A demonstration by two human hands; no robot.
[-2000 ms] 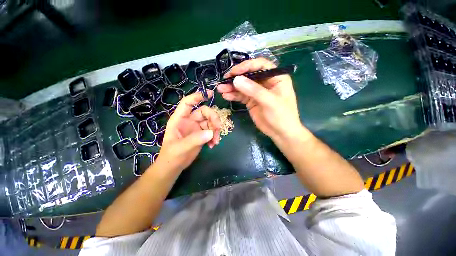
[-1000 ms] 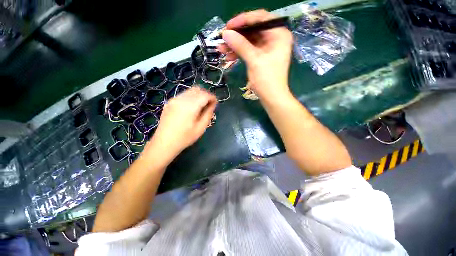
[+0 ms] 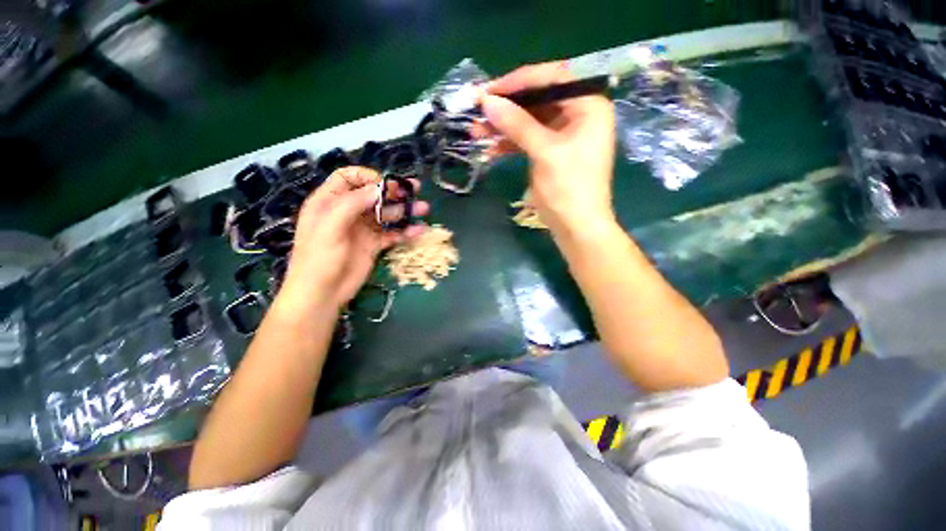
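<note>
My left hand (image 3: 337, 233) holds one black watch case frame (image 3: 395, 201) upright between thumb and fingers, left of centre. My right hand (image 3: 565, 140) holds a slim black pen-like tool (image 3: 560, 91), its rear end pointing right; its tip is hard to make out over the back of the frame heap. A loose pile of small tan parts (image 3: 423, 258) lies just below the held frame. A second, smaller tan pile (image 3: 529, 213) is partly hidden by my right wrist. Loose black frames (image 3: 254, 183) lie in a heap behind and left of my left hand.
A clear blister tray (image 3: 114, 342) with a column of black frames is at left. A crinkled clear bag (image 3: 679, 119) lies right of my right hand, another (image 3: 456, 83) behind the heap. Stacked filled trays (image 3: 902, 124) stand far right. A pale rail (image 3: 342, 133) borders the bench.
My left hand was lower and closed over the bench a second ago; it has moved left and up and now shows a frame in its fingers. The main tan pile is uncovered.
</note>
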